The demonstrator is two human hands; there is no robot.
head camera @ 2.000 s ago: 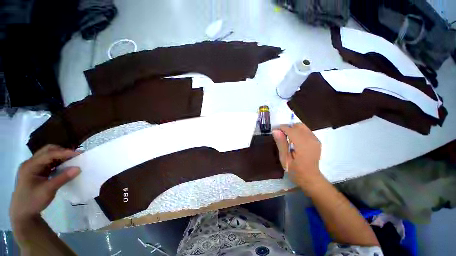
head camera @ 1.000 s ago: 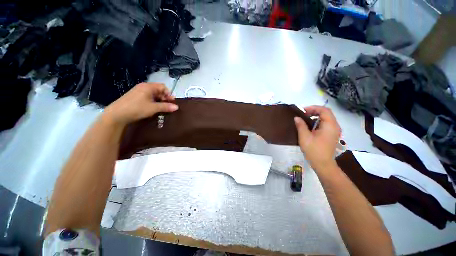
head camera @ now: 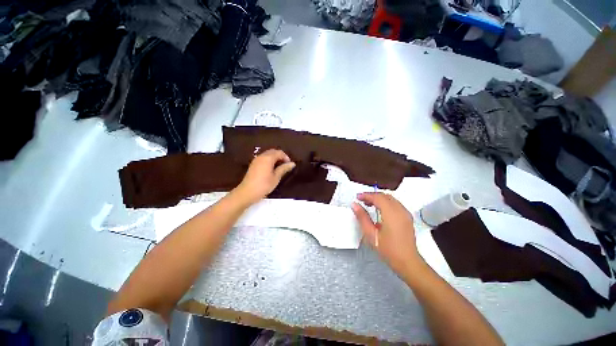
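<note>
The white pattern template (head camera: pixel 297 217) lies on the textured board in front of me, with no brown border around it. Two dark brown panel stacks, a left one (head camera: pixel 169 177) and a far one (head camera: pixel 338 152), lie beyond it. My left hand (head camera: pixel 265 177) is over the brown cloth where the stacks meet, thumb and fingers close together; whether it grips cloth is unclear. My right hand (head camera: pixel 388 223) is at the template's right end, with a thin marking pen (head camera: pixel 377 235) between its fingers. The mallet is not visible.
A white thread cone (head camera: pixel 446 208) lies right of my right hand. Brown panels (head camera: pixel 466 246) with white templates (head camera: pixel 560 250) are further right. Grey and black cloth heaps lie at far left (head camera: pixel 148 74) and far right (head camera: pixel 493 115). A pale ring (head camera: pixel 268 119) lies beyond the stacks.
The brown panel held up between both hands a second ago now lies down at the far stack. My left hand has moved right and slightly down; my right hand has come down and left.
</note>
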